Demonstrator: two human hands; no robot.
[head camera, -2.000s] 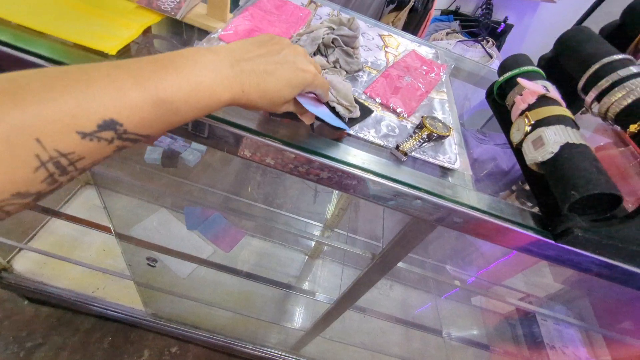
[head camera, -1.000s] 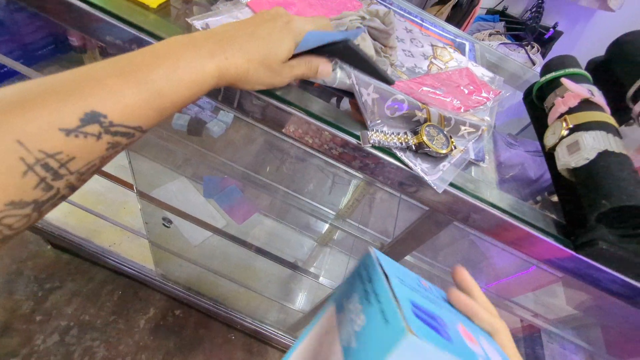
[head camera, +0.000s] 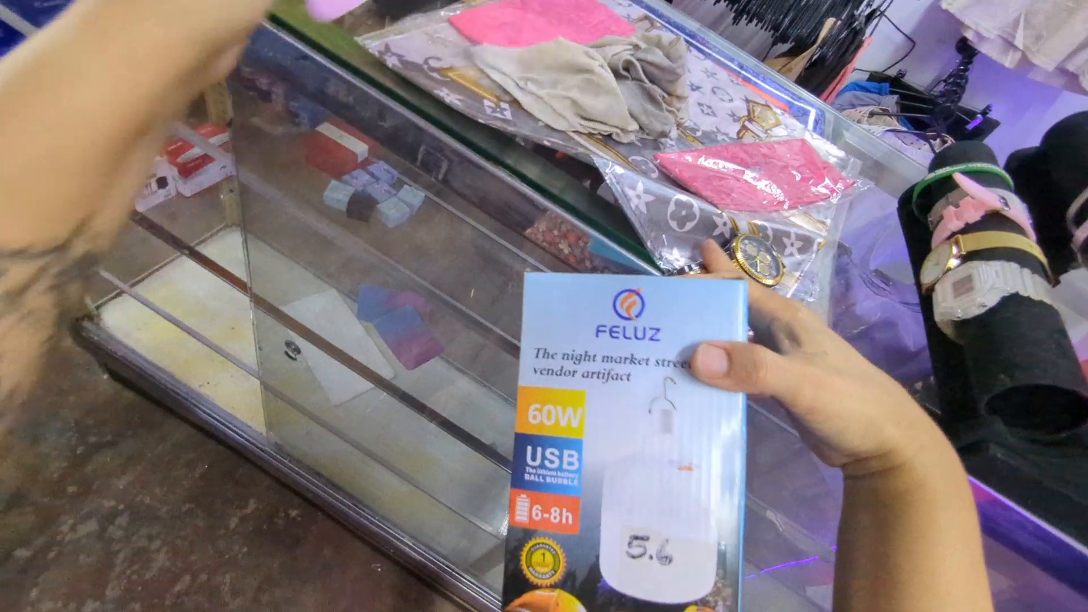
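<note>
My right hand (head camera: 790, 365) grips a blue and white light bulb box (head camera: 629, 442) by its right side, thumb on the printed front. Just behind the fingers a wristwatch with a gold bezel (head camera: 756, 259) lies on patterned plastic packaging (head camera: 680, 212) on the glass counter. Near it are a crumpled grey cloth (head camera: 595, 85) and a pink item in clear wrap (head camera: 756, 172); another pink item (head camera: 540, 19) lies farther back. At the upper left my left forearm (head camera: 110, 110) crosses the view, blurred; its hand lies outside the frame.
The glass display case (head camera: 374, 255) holds small boxes (head camera: 374, 191) and coloured cards (head camera: 399, 327) inside. On the right, a black display roll (head camera: 1020, 357) carries several watches and a green bangle (head camera: 960, 174). Dark hangers (head camera: 807, 25) are at the back.
The right hand has raised the box from the lower edge to the middle of the view. My left hand, earlier at the counter holding a dark and blue item, has moved out at the upper left.
</note>
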